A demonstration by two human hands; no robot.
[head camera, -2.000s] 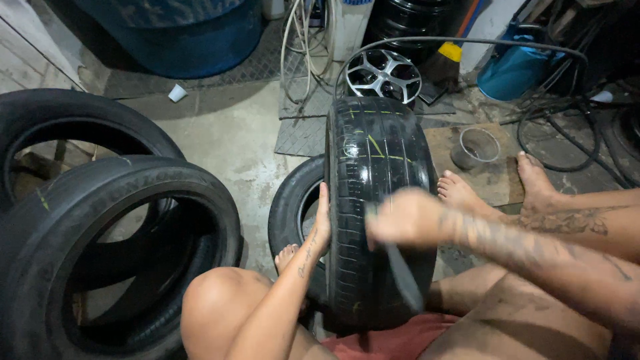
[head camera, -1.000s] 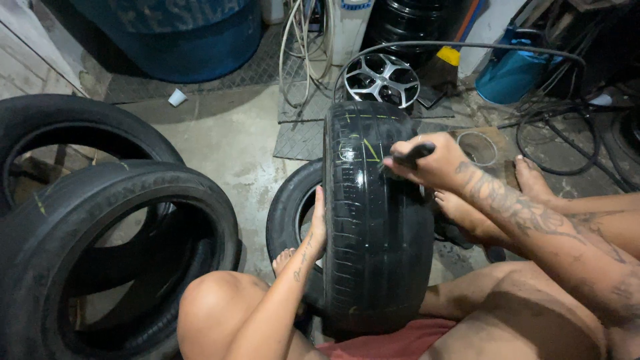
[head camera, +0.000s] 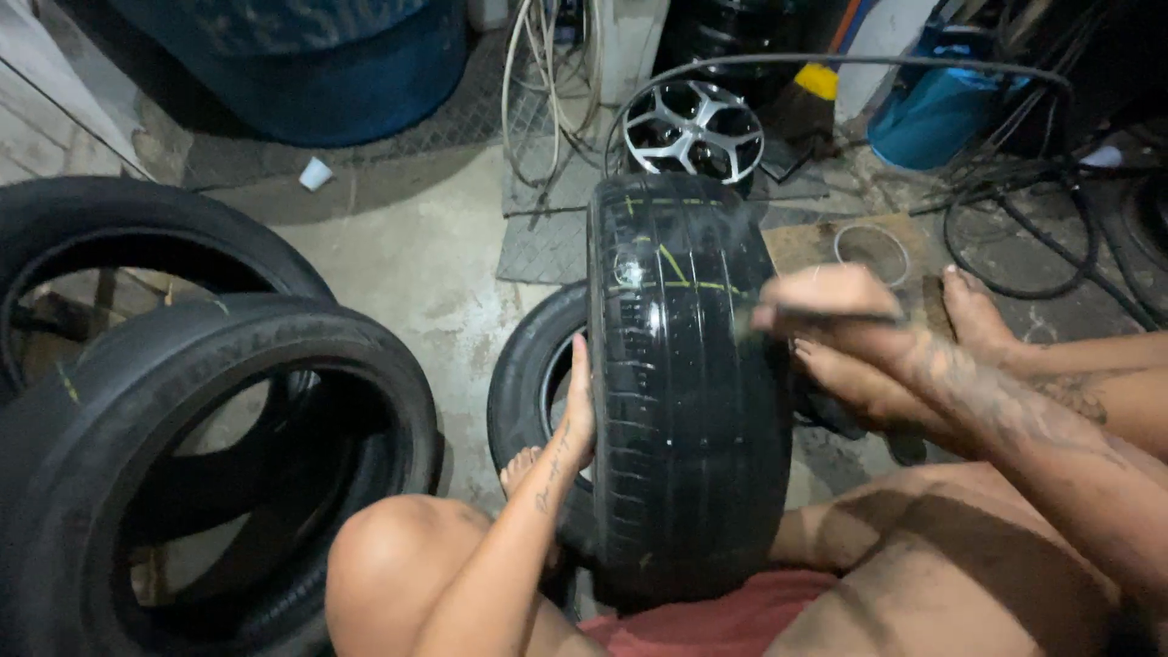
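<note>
A black car tire point(head camera: 684, 392) stands upright between my legs, its tread facing up at me, wet and shiny on its upper left part and crossed by yellow-green marks. My left hand point(head camera: 577, 411) rests flat against its left sidewall, fingers pointing away from me. At the tread's right edge my right hand point(head camera: 826, 301) is closed around a brush-like tool, blurred by motion. The dark handle point(head camera: 853, 315) points right, and its working end is too blurred to make out.
Two large tires point(head camera: 401, 365) lie overlapping at left; another tire point(head camera: 516, 392) lies behind the upright one. Beyond are a silver-and-black wheel rim point(head camera: 693, 132), a blue drum point(head camera: 365, 82), hoses point(head camera: 1013, 292), a teal container point(head camera: 926, 119) and a clear round container point(head camera: 871, 254). Bare feet point(head camera: 976, 310) are at right.
My right hand has moved over the tread between frames and is now at its right edge. The wet shine on the upper left tread has grown since two seconds ago. My left hand stays on the sidewall.
</note>
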